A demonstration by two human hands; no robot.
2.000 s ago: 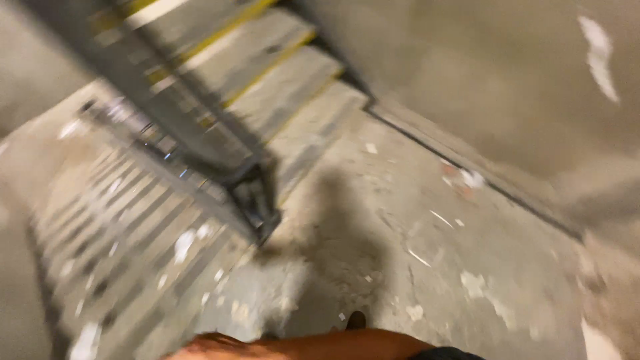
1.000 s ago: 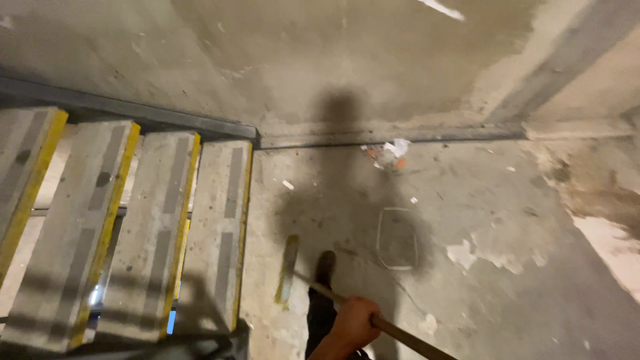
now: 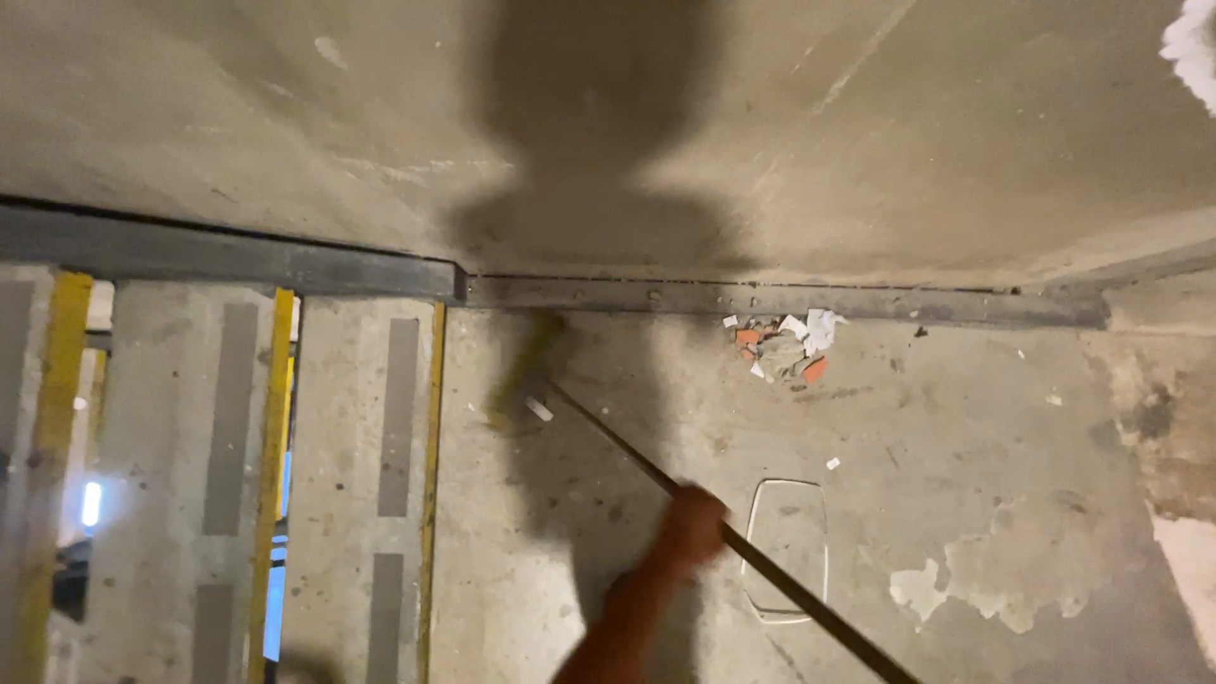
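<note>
My left hand [image 3: 693, 527] is closed around the long, thin handle [image 3: 803, 594] of a broom, which slants from the lower right up to the left. The blurred, yellowish broom head [image 3: 527, 370] rests on or just above the concrete floor, near the stair edge. Beside it lies a small white scrap [image 3: 539, 408]. A small pile of debris [image 3: 784, 347], with white paper-like bits and orange-red fragments, lies by the wall to the right of the broom head. My right hand is out of view.
Concrete steps with yellow edges [image 3: 432, 494] and open gaps adjoin the floor on the left. A dark metal stringer [image 3: 228, 252] runs along the wall. A thin white loop [image 3: 825, 551] lies on the floor, near peeling patches [image 3: 1007, 570]. A shadow falls across wall and floor.
The stair railing seen at first has left the view, which has swung toward the wall. Since one second ago, the broom head has moved closer to the wall, with my left hand still on the handle.
</note>
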